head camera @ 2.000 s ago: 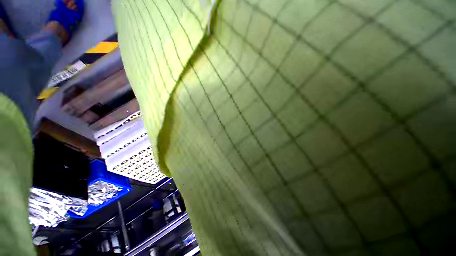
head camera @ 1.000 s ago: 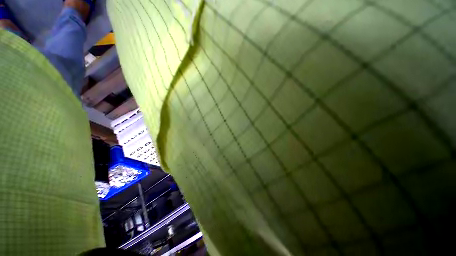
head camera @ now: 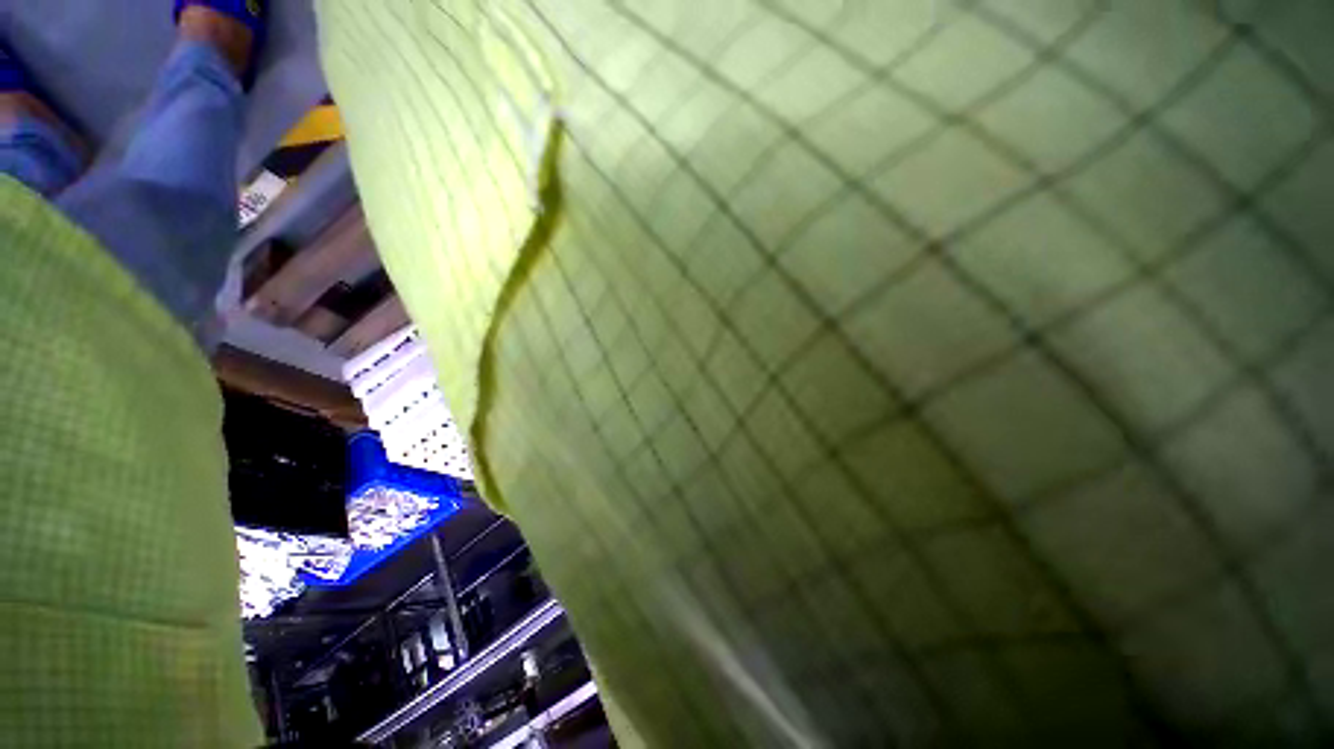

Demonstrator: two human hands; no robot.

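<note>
Neither my left hand nor my right hand is in view. A yellow-green smock with dark grid lines (head camera: 819,322) fills the middle and right of the view, very close to the camera. In the gap to its left lies a blue parts bin (head camera: 414,544) with shiny silver pieces inside. White component trays with rows of small dark marks (head camera: 417,410) are partly hidden behind the smock's edge. A black box-like thing, perhaps a tote (head camera: 285,465), is beside the blue bin.
A person in a yellow-green smock (head camera: 110,483), jeans and blue footwear is at the left. Brown wooden slats, perhaps a pallet (head camera: 325,271), lie by yellow-black floor tape (head camera: 310,132). Metal rails (head camera: 468,670) and dark equipment are at the bottom.
The other person's smock first moved right, covering much of the gap, then back left a little. More of the black box and silver pieces shows again than one second ago.
</note>
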